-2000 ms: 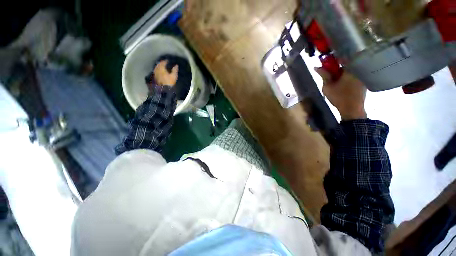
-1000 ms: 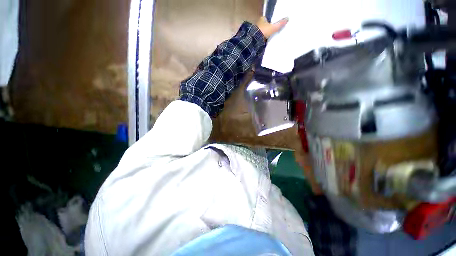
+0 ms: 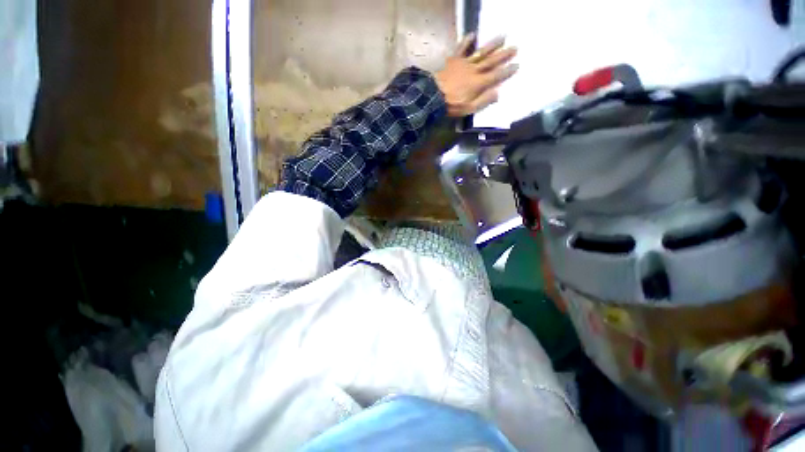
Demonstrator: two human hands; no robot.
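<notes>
The straight knife cutting machine [image 3: 662, 238] fills the right side, its grey vented motor housing close to the camera. Its silver base plate [image 3: 484, 199] shows at the table's front edge, left of the housing. The white paper marker [image 3: 635, 40] covers the fabric lay at the upper right, with a thin dark edge on its left side. My left hand [image 3: 477, 79] lies with fingers spread on the left edge of the paper and holds nothing. My right hand is not visible; the machine covers that area.
A long silver metal rail [image 3: 235, 115] crosses the brown wooden table [image 3: 132, 115] at the left. A blue piece [image 3: 214, 207] sits beside the rail's near end. Pale crumpled material [image 3: 115, 380] lies at the lower left. A white scrap [image 3: 504, 258] shows against the green floor [image 3: 521, 282].
My left hand has gone from the bucket to the lay's edge, then spread flat there. The machine has shifted toward the table's front edge. The bucket is out of view.
</notes>
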